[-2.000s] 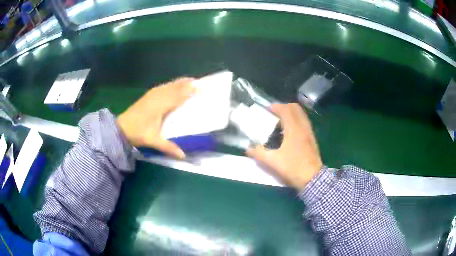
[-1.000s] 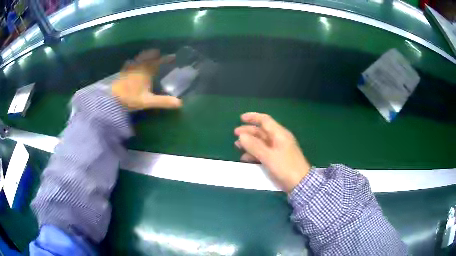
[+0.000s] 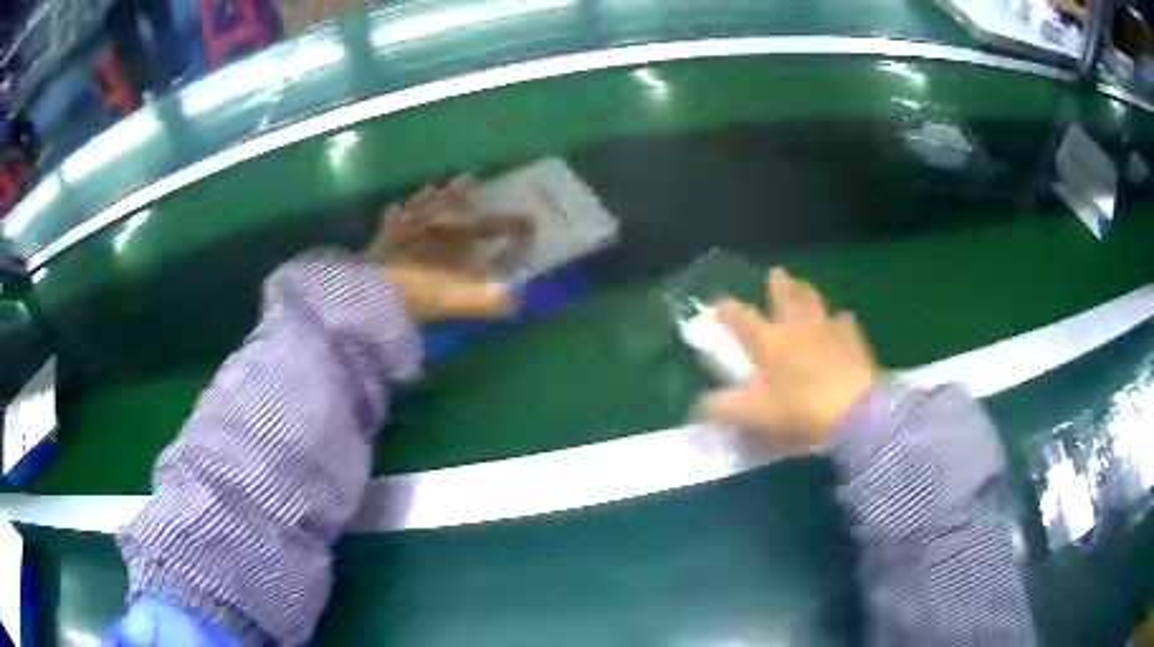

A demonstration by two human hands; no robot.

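A white-topped retail box with blue sides is over the belt, left of centre. My left hand is on its left end, thumb along the near side, and grips it; the hand is blurred. A clear plastic tray with a small white item is right of centre, tilted. My right hand is at its right side with fingers over the item; the fingertips are blurred and partly hide it.
The green belt runs across, with a white edge strip nearer me. Another box and a clear pack are at the far right. A box is at the left. Clear packs lie at the right ledge.
The view has turned to the right. My left hand, empty a second ago, now holds a box. My right hand, empty then, is now at a clear tray.
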